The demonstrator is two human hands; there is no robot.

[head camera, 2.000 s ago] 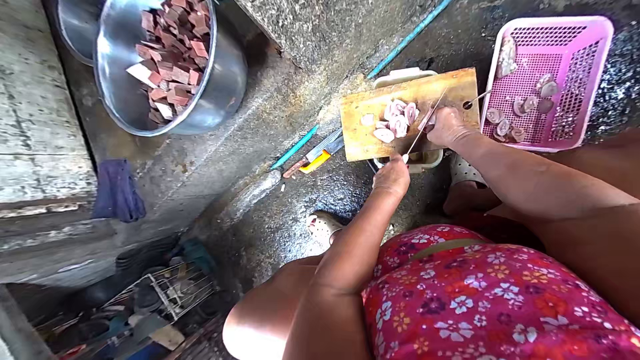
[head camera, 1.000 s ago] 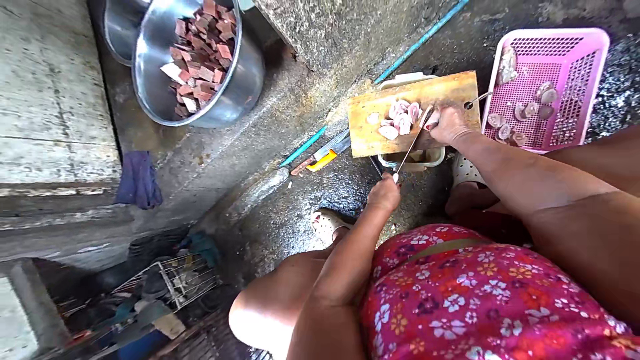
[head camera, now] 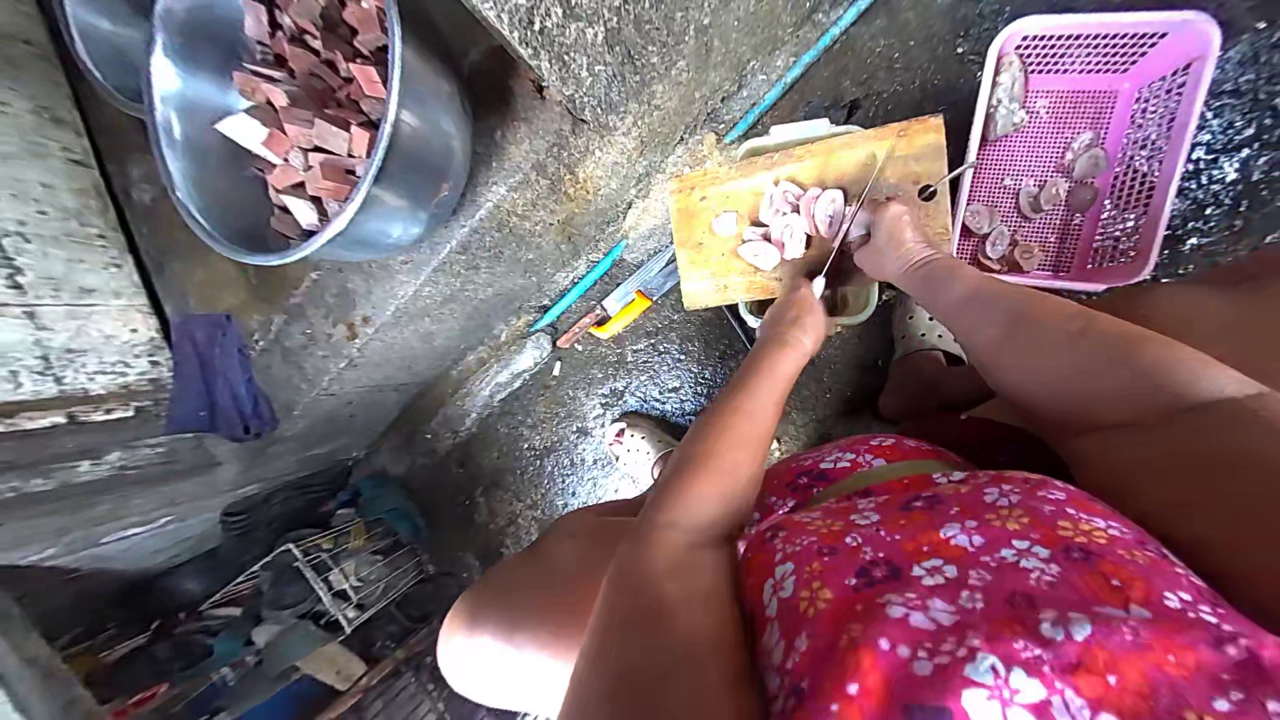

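My left hand grips a knife by its pale handle. The blade slants over a wooden cutting board, against a pale piece of meat that my right hand holds, its fingers partly hidden. Beside the blade lie several pale pink meat slices, one of them apart from the pile. Under the board is a pale plastic container, mostly covered. Right of the board stands a pink plastic basket with more slices and a longer piece of meat.
Two more knives, one with a wooden and one with a yellow handle, lie left of the board near a teal pipe. A large metal pot holds dark red blocks. A purple cloth and a wire rack are at the left.
My left hand and the knife have moved up and to the right, bringing the blade against the meat by my right hand. The right hand has stayed near the board's right end.
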